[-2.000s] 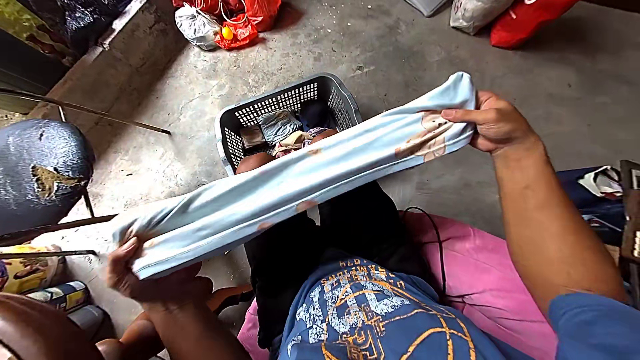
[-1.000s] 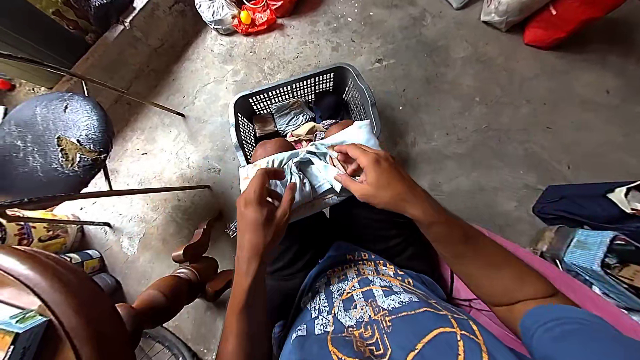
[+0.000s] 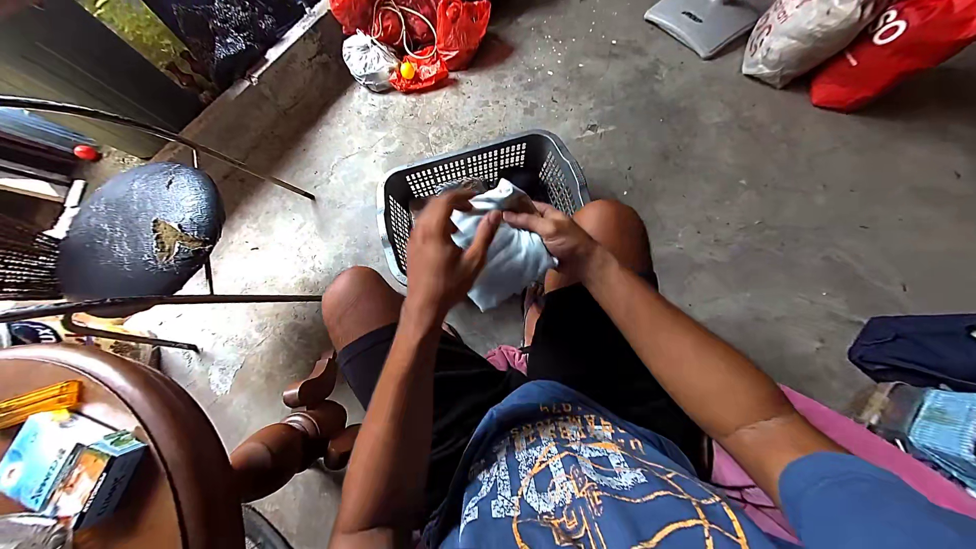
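Observation:
A light blue cloth (image 3: 509,263), bunched into a small bundle, hangs between my knees at the near side of a dark grey plastic basket (image 3: 476,156). My right hand (image 3: 560,236) grips the bundle's upper right side with thumb and fingers. At its upper left is my left hand (image 3: 446,252), thumb and fingers apart; whether it touches the cloth cannot be told. Some dark items lie inside the basket, largely hidden behind my hands and the cloth.
A worn black round chair (image 3: 141,229) stands left, beyond a round wooden table (image 3: 171,427) with small boxes. Red plastic bags (image 3: 461,30) lie on the floor at the top. More bags (image 3: 888,53) are at the upper right. Folded clothes (image 3: 945,427) lie at the right edge.
The light blue cloth was stretched long between both hands, then lay gathered across my knees. Now it is a compact bundle, held up between my parted knees.

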